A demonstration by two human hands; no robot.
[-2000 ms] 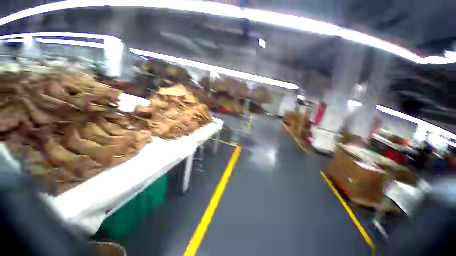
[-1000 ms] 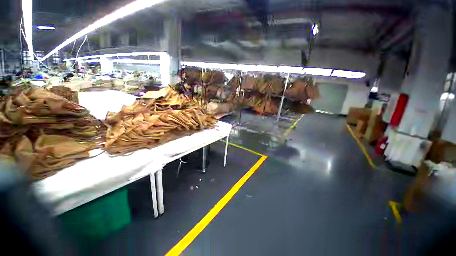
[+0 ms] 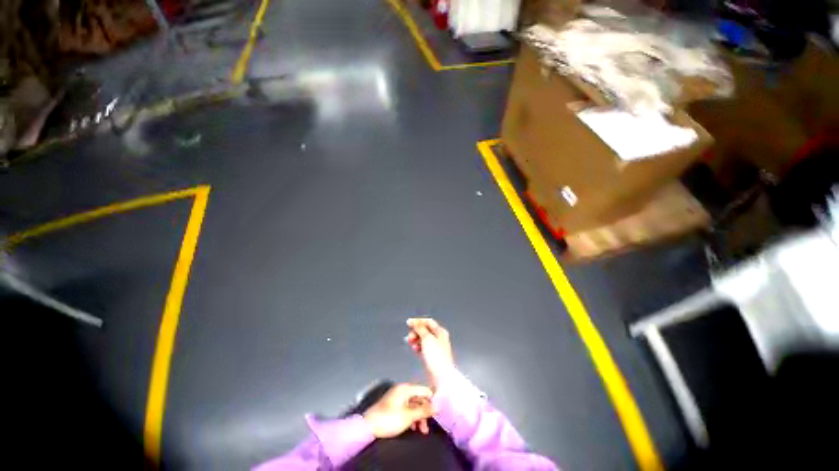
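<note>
My left hand [image 3: 401,410], in a lilac sleeve, is at the bottom centre with its fingers bent, close against the cuff of my right sleeve. Whether it grips the cuff is not clear. My right hand [image 3: 430,344] is just above it, fingers loosely curled and partly apart, with nothing seen in it. Both hands are small and slightly blurred, in front of my dark lower clothing. No work item shows in either hand.
Grey floor [image 3: 350,212] lies ahead between yellow lane lines [image 3: 570,299]. At the right, a large carton [image 3: 570,138] holds whitish glossy goods [image 3: 635,64] on a pallet [image 3: 644,225]. A white-covered table [image 3: 791,285] is at far right. Brown hanging items [image 3: 83,28] are at upper left.
The view has moved forward and tilted down. The table with brown piles has left the picture at the left. The carton at right is nearer, and both hands have come into view.
</note>
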